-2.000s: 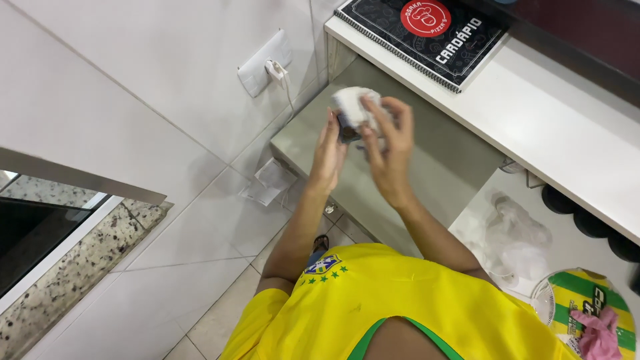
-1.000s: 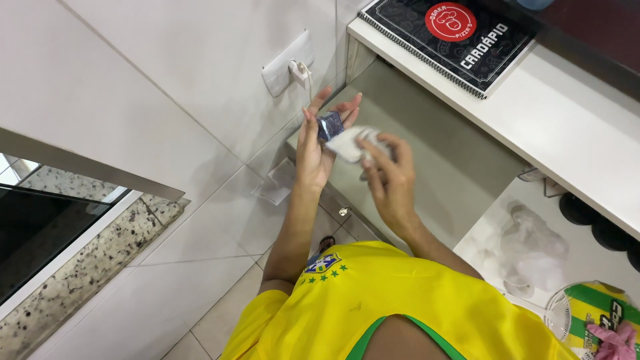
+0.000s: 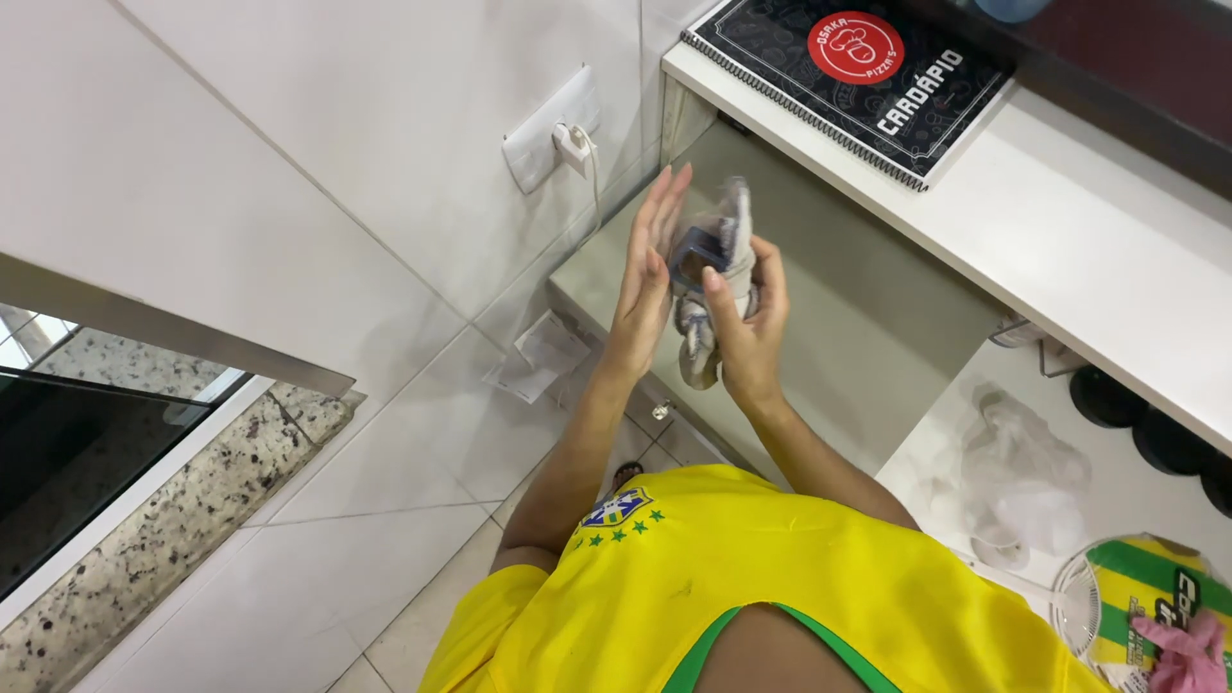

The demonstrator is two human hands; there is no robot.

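Above the grey-green counter, my right hand point(image 3: 751, 318) grips a bunched whitish cloth point(image 3: 739, 265) together with a small dark, glossy object point(image 3: 700, 258), whose exact kind I cannot tell. The thumb presses on the object's near edge. My left hand point(image 3: 645, 274) is upright beside it on the left, fingers extended and palm turned toward the object. Whether the left palm touches it is not clear. A darker, crumpled end of the cloth hangs below, between the two wrists.
A spiral-bound menu point(image 3: 857, 77) lies on the white shelf point(image 3: 1078, 202). A white plug sits in the wall outlet point(image 3: 553, 130), its cable hanging down. Right of the counter point(image 3: 837, 289) are a clear plastic bag point(image 3: 1025, 472), dark round items point(image 3: 1107, 397) and a pink cloth point(image 3: 1189, 650).
The dark object lay against my left hand a second ago; now it is in my right hand with the cloth. My left fingers have straightened.
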